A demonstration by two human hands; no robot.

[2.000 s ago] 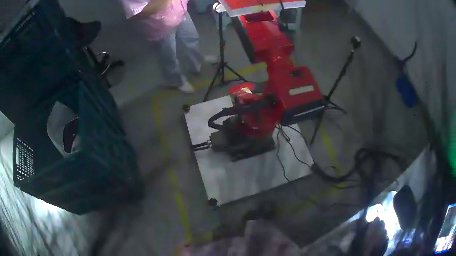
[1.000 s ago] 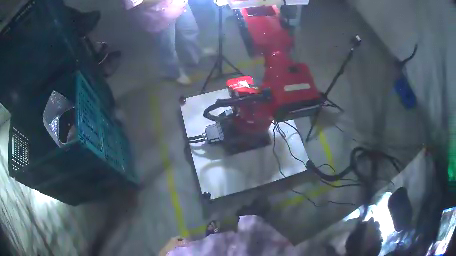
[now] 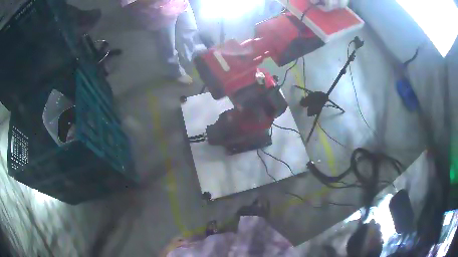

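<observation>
The glossy red robot arm (image 3: 236, 65) stands on its white square floor plate (image 3: 226, 175). Its upper part reaches to the upper right. At its tip is a flat end plate with a red face and white edge (image 3: 346, 25). A white object (image 3: 329, 4), cut off by the top edge, sits on the end plate. Thin black cables hang from the arm. Neither of my hands shows clearly. Pale pink-purple cloth (image 3: 226, 246) lies at the bottom edge, with a small skin-toned patch at its left that I cannot make out.
A teal crate (image 3: 103, 130) stands at left. A person in pink top and pale trousers (image 3: 183, 42) stands behind the arm. A tripod (image 3: 334, 83) and black cable coil (image 3: 341, 175) are at right. A glaring light (image 3: 226, 6) is at the top. A white table (image 3: 346, 221) is lower right.
The red arm has swung round: its end plate has moved from the top middle to the upper right and tilted. The glare at the top is wider, and a bright white panel now shows top right.
</observation>
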